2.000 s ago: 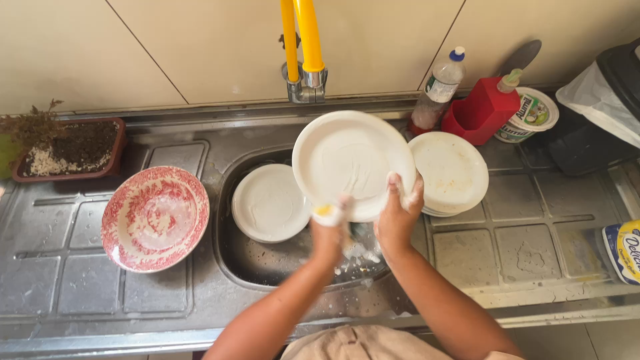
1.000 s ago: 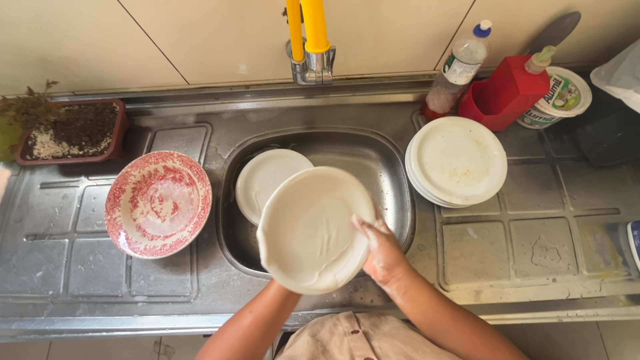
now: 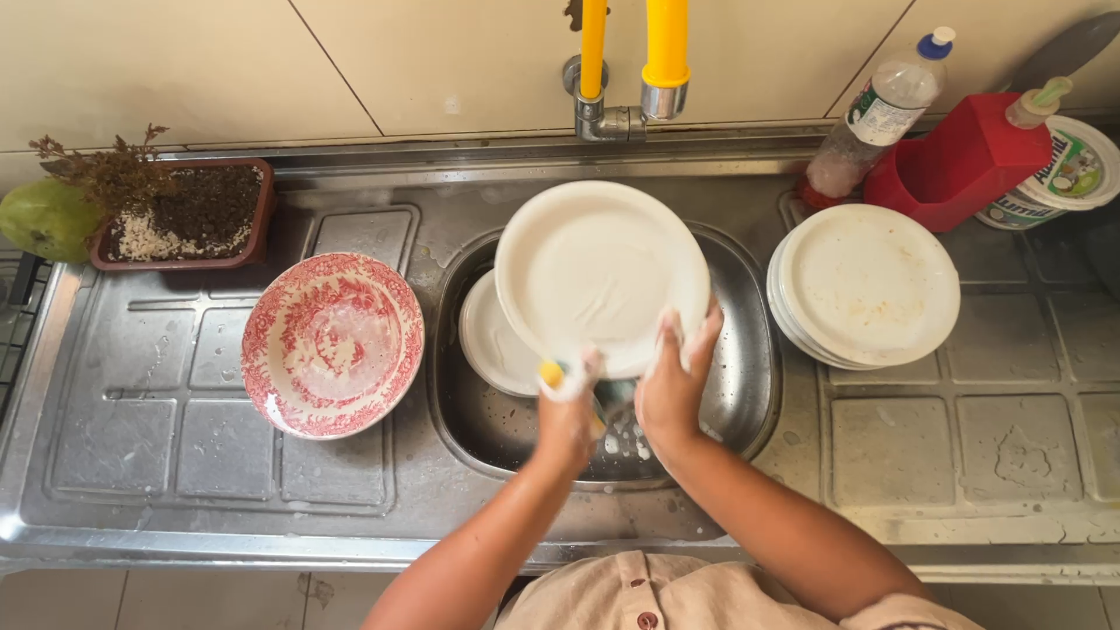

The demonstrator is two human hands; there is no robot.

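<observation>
Over the steel sink basin (image 3: 739, 385) a white plate (image 3: 604, 262) is tilted up, its soapy face toward me. My right hand (image 3: 678, 385) grips its lower right rim, with foam on the fingers. At the plate's lower left edge is my left hand (image 3: 567, 411), blurred and foamy, closed around a yellow and green sponge (image 3: 551, 374). Another white plate (image 3: 494, 337) lies in the basin, partly hidden behind the held one. On the left drainboard rests a red-and-white patterned bowl or deep plate (image 3: 332, 346). A stack of white plates (image 3: 866, 284), the top one stained, stands right of the basin.
A yellow-sleeved faucet (image 3: 667, 52) hangs above the basin. Behind the stack stand a plastic bottle (image 3: 884, 105), a red soap dispenser holder (image 3: 971, 157) and a plastic tub (image 3: 1063, 171). A planter with soil (image 3: 210, 210) and a green fruit (image 3: 48, 219) are at the back left.
The held plate was lower over the front of the basin one second ago and is now raised further back. My left hand, hidden behind the plate then, shows again with the sponge.
</observation>
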